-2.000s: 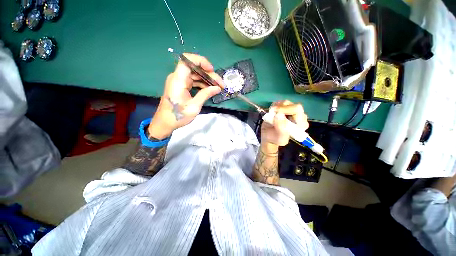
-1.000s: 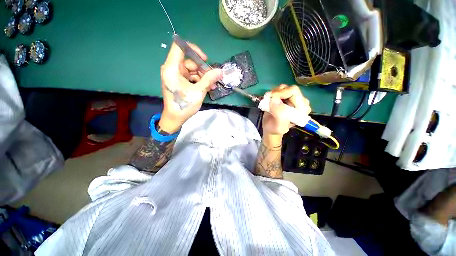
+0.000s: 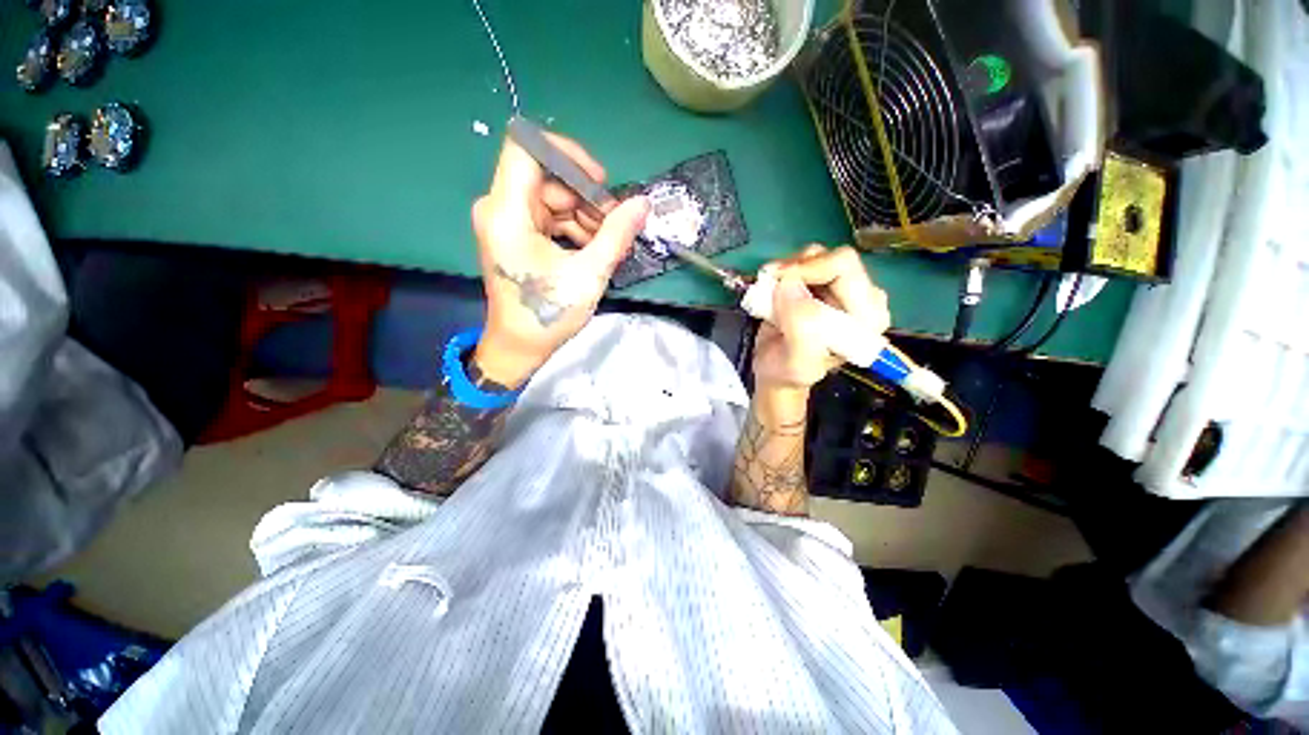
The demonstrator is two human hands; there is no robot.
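Note:
A round module with a bright white face point(image 3: 671, 216) lies on a dark square pad point(image 3: 725, 201) on the green mat. My left hand point(image 3: 553, 237) grips flat grey tweezers point(image 3: 563, 165); their lower end is by the module's left edge, partly hidden by my fingers. My right hand point(image 3: 821, 309) holds a white soldering iron with a blue band point(image 3: 893, 368). Its thin metal tip point(image 3: 699, 261) reaches the module's lower edge; contact cannot be told. A silvery solder wire point(image 3: 495, 50) lies on the mat above the tweezers.
A cream tub of silvery shavings point(image 3: 702, 86) stands behind the pad. A black fan box point(image 3: 897, 122) and a yellow block point(image 3: 1133, 216) stand at right. Dark modules point(image 3: 115, 137) sit at far left. A black tray point(image 3: 866, 445) is below the bench edge. Another person's sleeve point(image 3: 1220, 618) shows lower right.
My left hand and the tweezers have turned slightly, now showing the tweezers' flat side. The iron tip stays at the module's lower edge. The view has shifted a little.

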